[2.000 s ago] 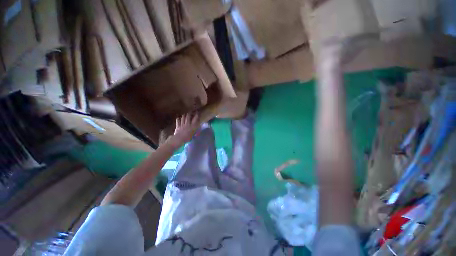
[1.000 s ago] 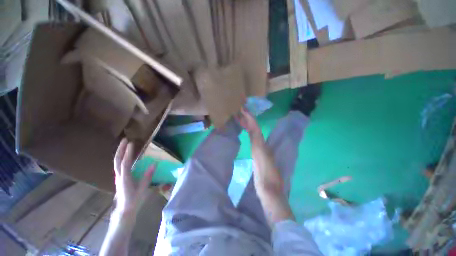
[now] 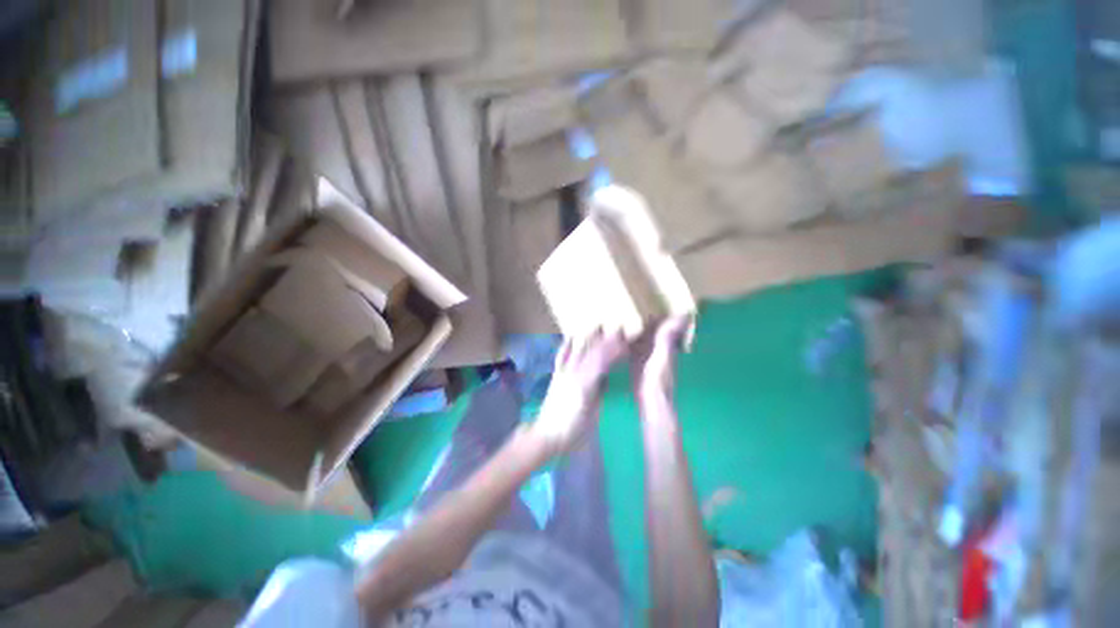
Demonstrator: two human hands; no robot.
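A small carton [image 3: 590,280], pale and bright, is held up in front of me at the middle of the view. My left hand [image 3: 575,390] is on its lower left edge, and my right hand [image 3: 660,356] grips its lower right edge. The picture is blurred, so the exact finger positions are unclear. A large open-topped carton [image 3: 264,423] stands tilted to the left of my hands, with brown cardboard pieces [image 3: 313,313] inside it. Neither hand touches the large carton.
Upright brown panels [image 3: 424,172] lean behind the large carton. A heap of small brown cartons [image 3: 762,135] lies ahead, with a white sheet [image 3: 958,123] at its right. A mixed scrap stack [image 3: 983,454] stands at right. Clear plastic film [image 3: 792,589] lies on the green floor [image 3: 786,417].
My left hand has moved right, from beside the large carton to the small carton. The small carton is now raised between both hands. The view has shifted.
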